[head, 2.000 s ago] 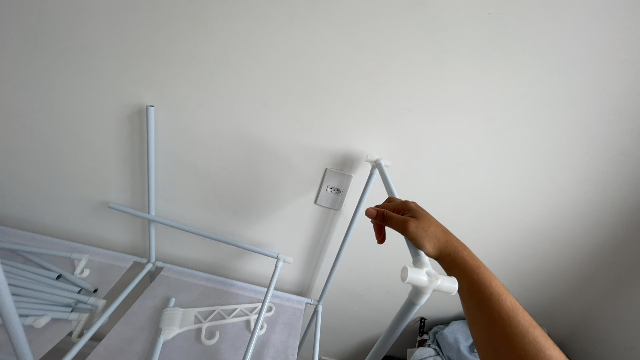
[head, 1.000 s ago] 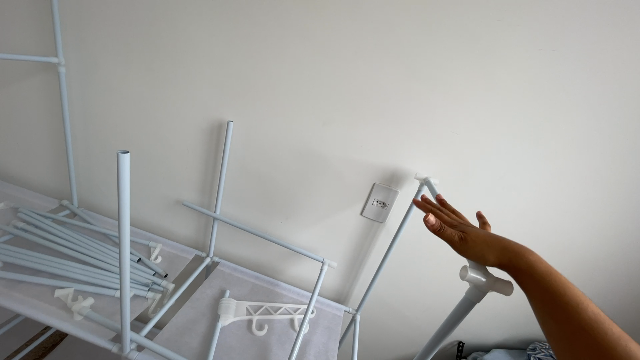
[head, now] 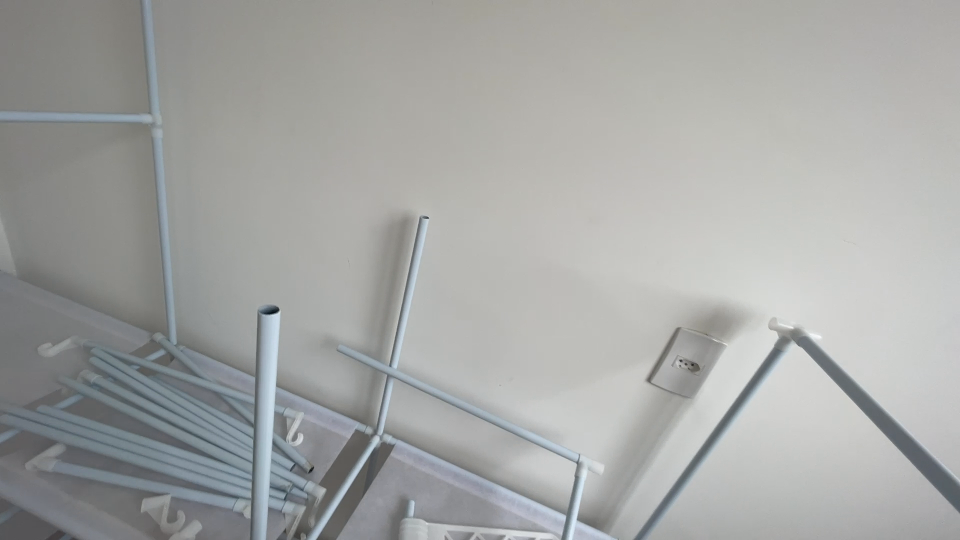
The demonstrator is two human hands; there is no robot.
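Note:
Neither of my hands shows at this moment. Pale blue metal tubes form a partly joined rack frame. At the right, two tubes slope up and meet at a white plastic connector. One upright tube with an open top rises near the camera, and a second upright stands close to the wall. A horizontal tube runs from beside it to a white connector. Several loose tubes lie in a pile on the grey fabric shelf, with white plastic hooks around them.
A wall socket is set in the pale wall behind the frame. At the upper left, a taller upright joins a crossbar. A white lattice bar is cut off by the bottom edge.
The hand that was at the sloping tubes on the right, near their top connector, has left the view. The view has turned left.

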